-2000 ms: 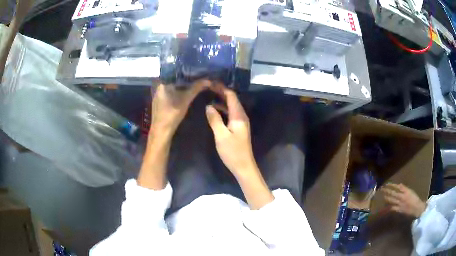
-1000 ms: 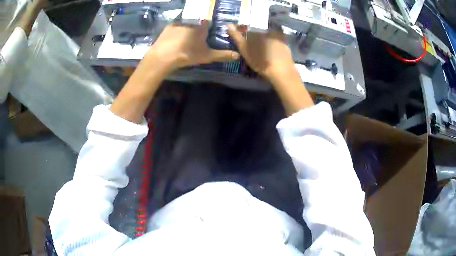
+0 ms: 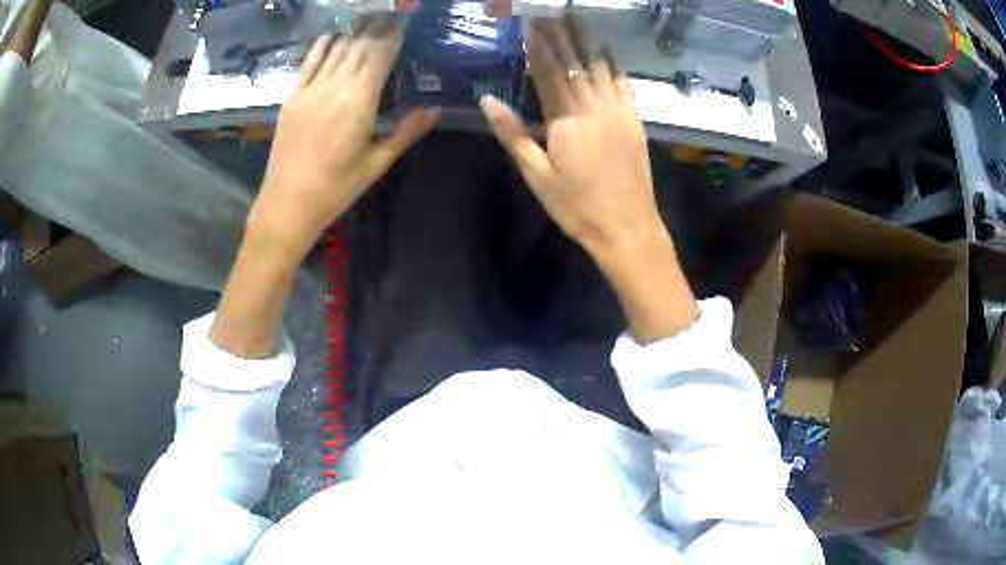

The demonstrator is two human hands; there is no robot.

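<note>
A navy retail box (image 3: 463,80) with pale print lies in the central channel at the front of the wrapping machine (image 3: 245,97). Glossy highlights show on its upper part; its top is cut by the picture's edge. My left hand (image 3: 329,138) lies flat on the left side of the box, fingers apart, thumb by the box's front edge. My right hand (image 3: 594,149) lies flat on the right side in the same way, its fingertips blurred. Neither hand is closed around the box. Whether the fingers touch its sides is unclear.
An open carton (image 3: 883,386) with navy boxes stands at the right. Milky sheeting (image 3: 121,166) hangs at the left. A red coiled hose (image 3: 334,364) runs beside my legs. Skin-coloured fingertips show at the top edge. Another carton (image 3: 44,486) is lower left.
My hands have moved apart from the box and lie flat on either side. The box's printed front shows more. The person's arm at the left has mostly gone from view.
</note>
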